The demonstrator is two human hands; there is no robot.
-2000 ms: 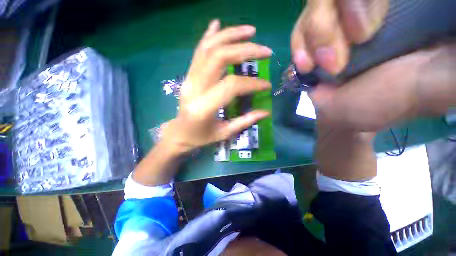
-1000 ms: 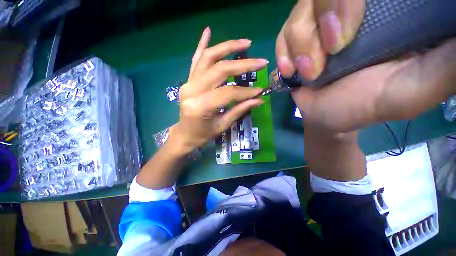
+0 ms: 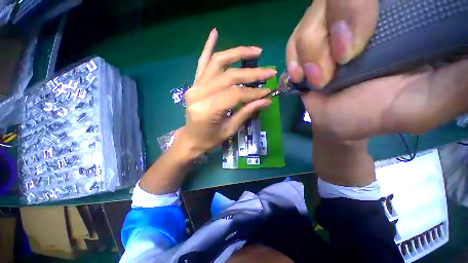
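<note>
My right hand is closed around the thick grey textured grip of the electric screwdriver. The thin bit points left and meets the fingertips of my left hand over the jig. My left hand is spread across the green jig, with thumb and index finger near the bit; whether they pinch a screw or part is too small to tell. A black housing with silver metal parts lies in the jig, partly hidden under my left hand. A small pile of metal clips lies left of this hand.
Stacked clear plastic trays of clips stand at the left. A clear bag of hardware lies beside my left wrist. A white tray is below the bench at right, with a thin black cord above it. Brown cartons are at lower left.
From two seconds ago, the screwdriver in my right hand has moved left and its bit has come to my left fingertips. Over the last second both hands have barely moved.
</note>
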